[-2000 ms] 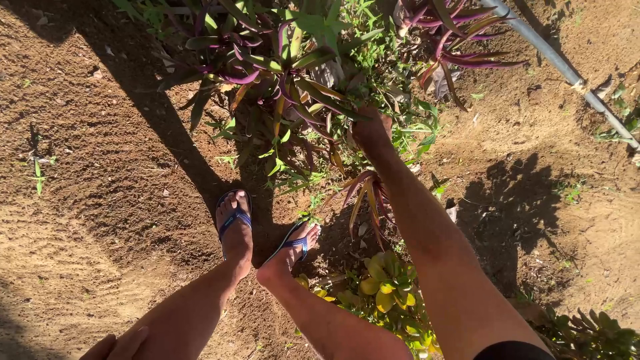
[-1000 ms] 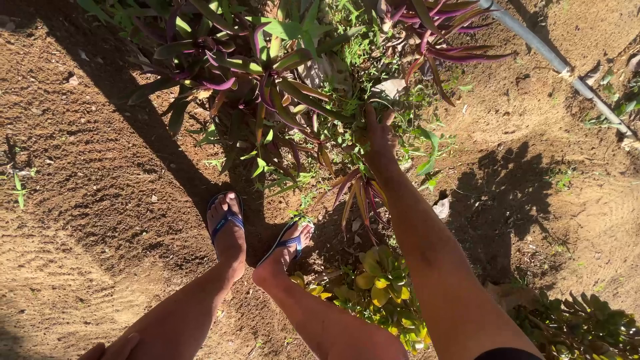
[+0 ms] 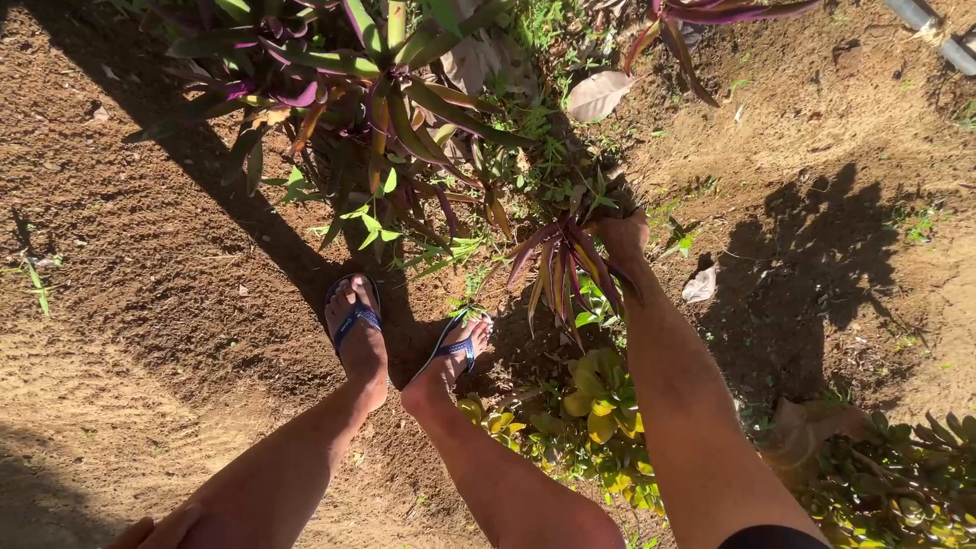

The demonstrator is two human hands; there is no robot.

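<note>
My right hand [image 3: 624, 229] reaches down to the ground beside a small purple-leaved plant [image 3: 563, 255]. Its fingers are hidden by leaves and shadow, so its grip cannot be made out. Low green weeds [image 3: 553, 152] grow just above it, beside a large clump of green and purple strap-leaved plants [image 3: 396, 84]. At the bottom left edge, part of my left hand [image 3: 160, 528] rests on or against my leg; only some fingers show.
My feet in blue flip-flops [image 3: 357, 316] stand on brown soil [image 3: 137, 305]. Yellow-green leafy plants [image 3: 602, 396] grow below the right hand. A grey pipe [image 3: 934, 34] crosses the top right corner. Dry leaves [image 3: 600, 95] lie around.
My right hand has moved from the weeds beside the large clump down to the ground by the small purple-leaved plant. My left hand stays at the leg.
</note>
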